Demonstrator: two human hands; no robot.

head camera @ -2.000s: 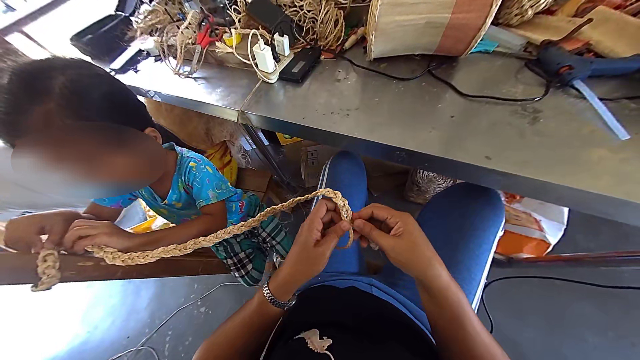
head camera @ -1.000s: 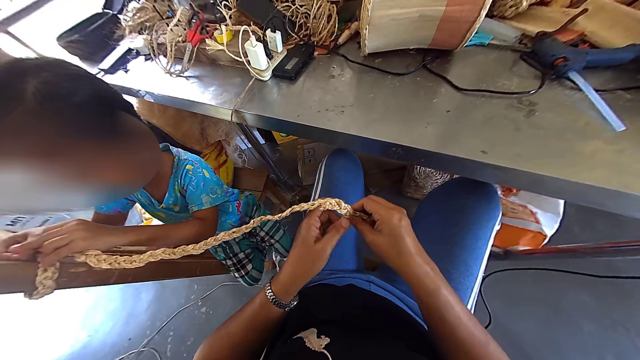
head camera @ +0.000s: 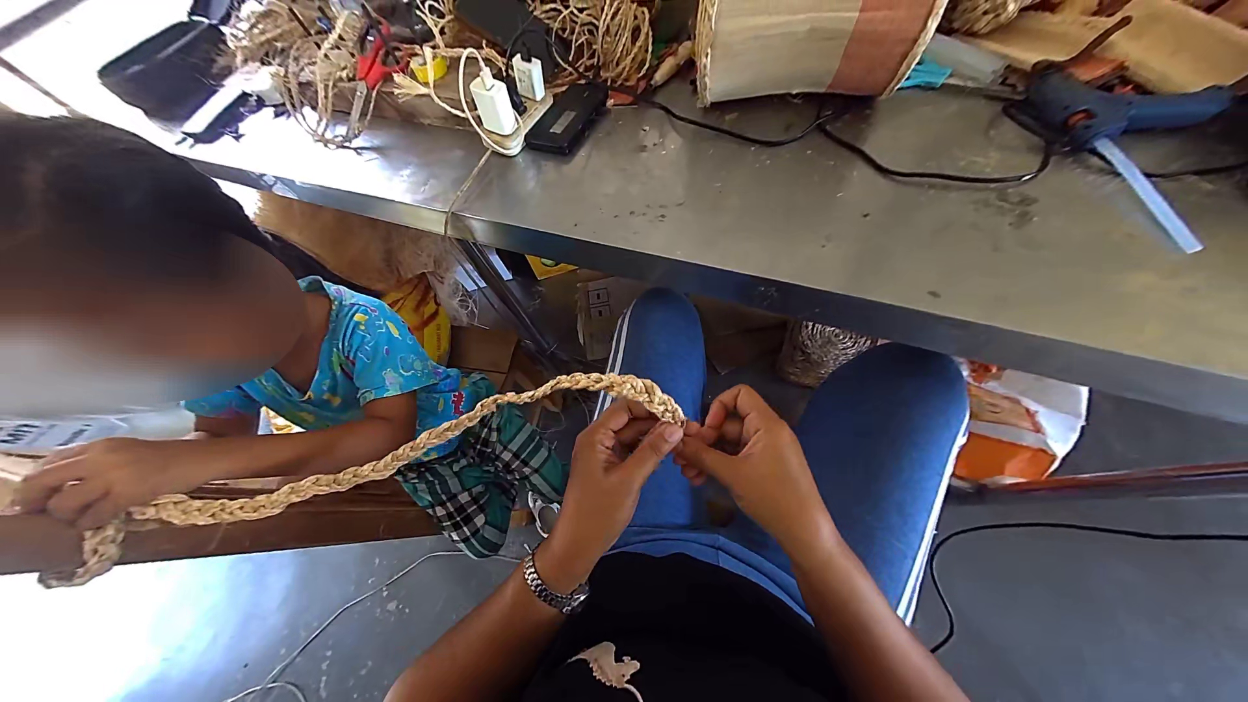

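Observation:
A long braid of pale natural fibre (head camera: 429, 439) curves from my hands above my lap to the wooden bench at the left, where its far end hangs over the edge. My left hand (head camera: 624, 458) pinches the braid's near end between thumb and fingers. Close beside it, my right hand (head camera: 746, 448) has its thumb and forefinger together at the tip of the braid; whatever strand it holds is mostly hidden by the fingers. Another person's hand (head camera: 107, 478) rests by the braid on the bench.
A metal-topped table (head camera: 741, 214) spans the front. On it lie a blue glue gun (head camera: 1102, 107) with a clear stick, black cables, a power strip with chargers (head camera: 494, 105), red-handled scissors (head camera: 373, 63), fibre bundles and a woven cylinder (head camera: 770, 49). A person (head camera: 361, 361) sits at the left.
The other person's head and arm have shifted on the left. My hands have stayed at the braid's near end, which now bends downward where it was straighter one second ago.

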